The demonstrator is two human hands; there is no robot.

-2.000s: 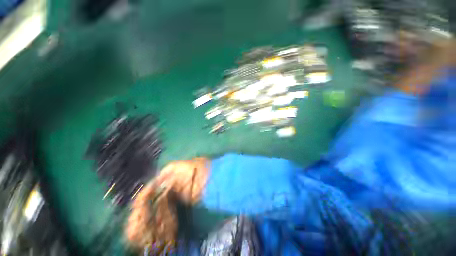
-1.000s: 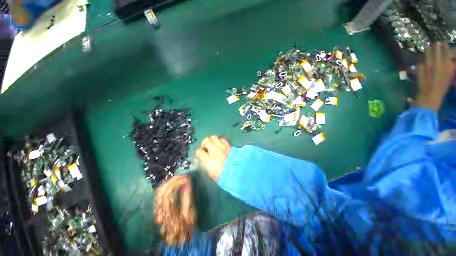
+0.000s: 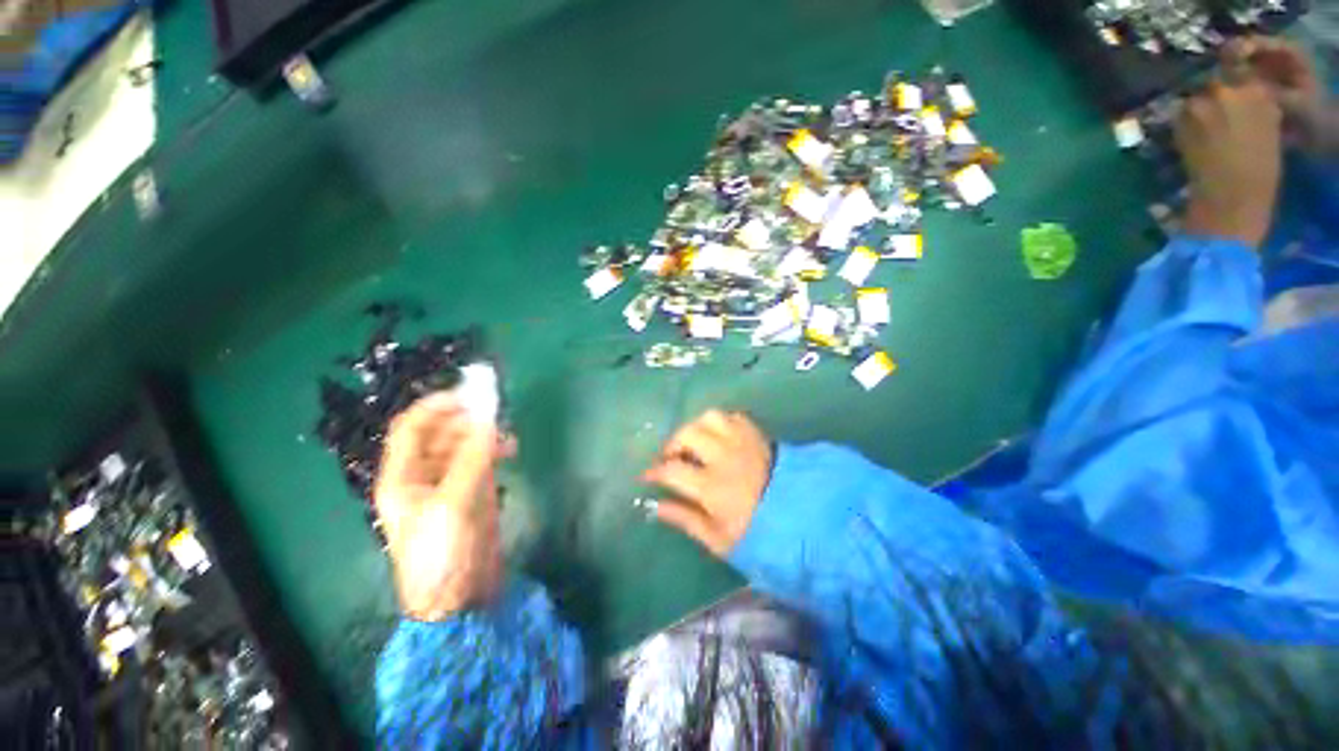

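Observation:
My left hand (image 3: 441, 506) is over the lower part of the heap of small black parts (image 3: 375, 389). Its fingertips hold a small white piece (image 3: 480, 393), blurred, perhaps a board assembly with its battery cell. My right hand (image 3: 715, 477) is to the right, low over the green bench, with fingers bent. A tiny pale bit (image 3: 646, 506) shows at its fingertips; whether it is held cannot be told. A large heap of circuit board assemblies with white and yellow pieces (image 3: 800, 220) lies beyond my right hand.
A black divided tray (image 3: 228, 550) with board assemblies is at the left. A lime green piece (image 3: 1047, 251) lies right of the heap. Another person's hands (image 3: 1234, 154) and blue sleeves are at the right, near a dark tray of parts. A white sheet (image 3: 81, 169) is at the upper left.
My left hand has moved up and left onto the black heap, and a white piece now shows in its fingers. My right hand has moved right, away from it. The view has shifted.

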